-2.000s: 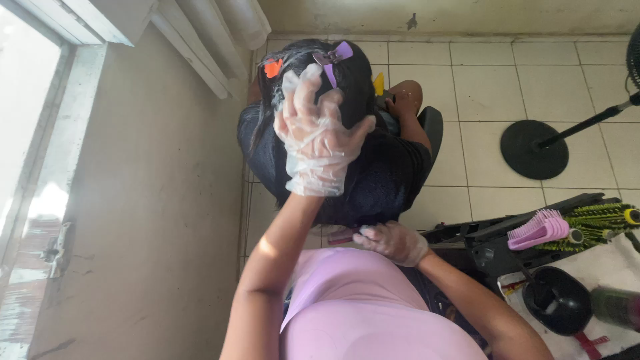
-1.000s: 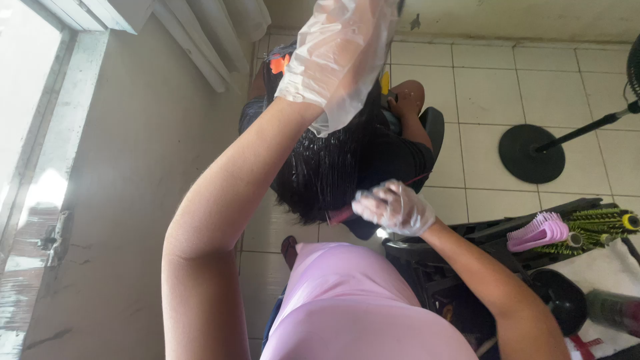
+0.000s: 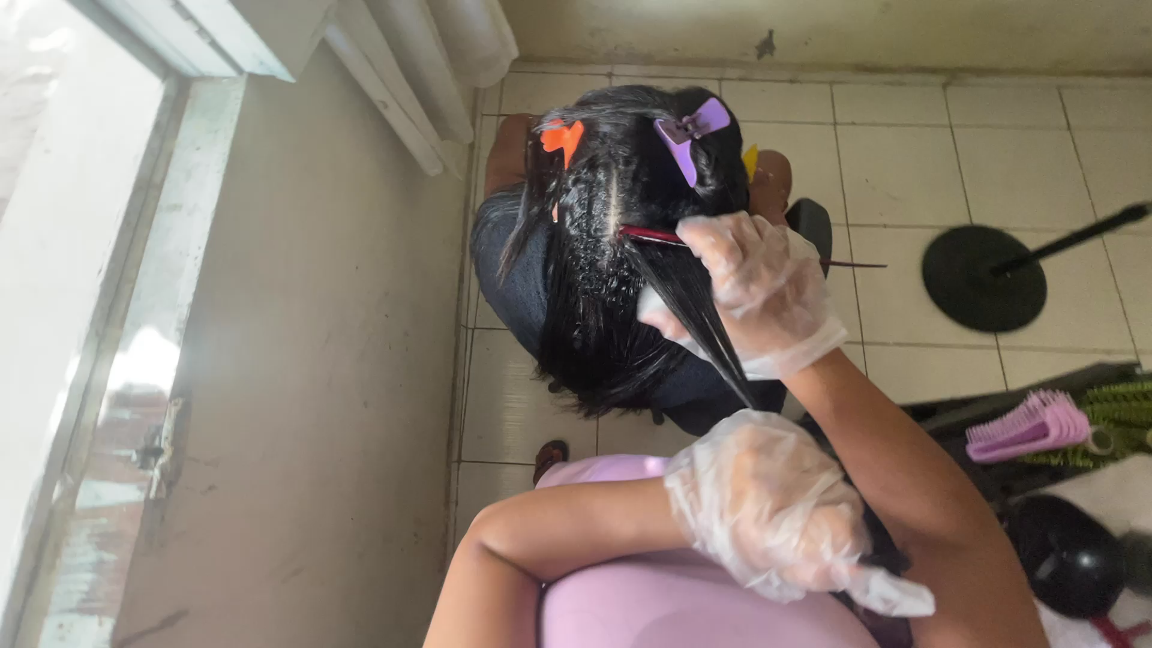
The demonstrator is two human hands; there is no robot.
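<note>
Both my hands wear clear plastic gloves. My right hand grips a dark red tail comb at the head of a seated person, its thin tail pointing right. Below it, my left hand is at the lower end of a drawn-out strand of black hair; its fingertips are partly hidden, so its hold on the strand is unclear. The person's hair looks wet along a parting. An orange hair clip sits at the left of the head, a purple hair clip at the right, and a yellow clip beyond it.
A black round stand base is on the tiled floor at right. Nearer, a pink vented brush and green-bristled round brushes lie on a black trolley, with a black bowl below them. A wall runs along the left.
My left hand has come down from over the head to the strand's lower end. My right hand has moved up to the head with the comb. The purple clip, covered one second ago, shows again.
</note>
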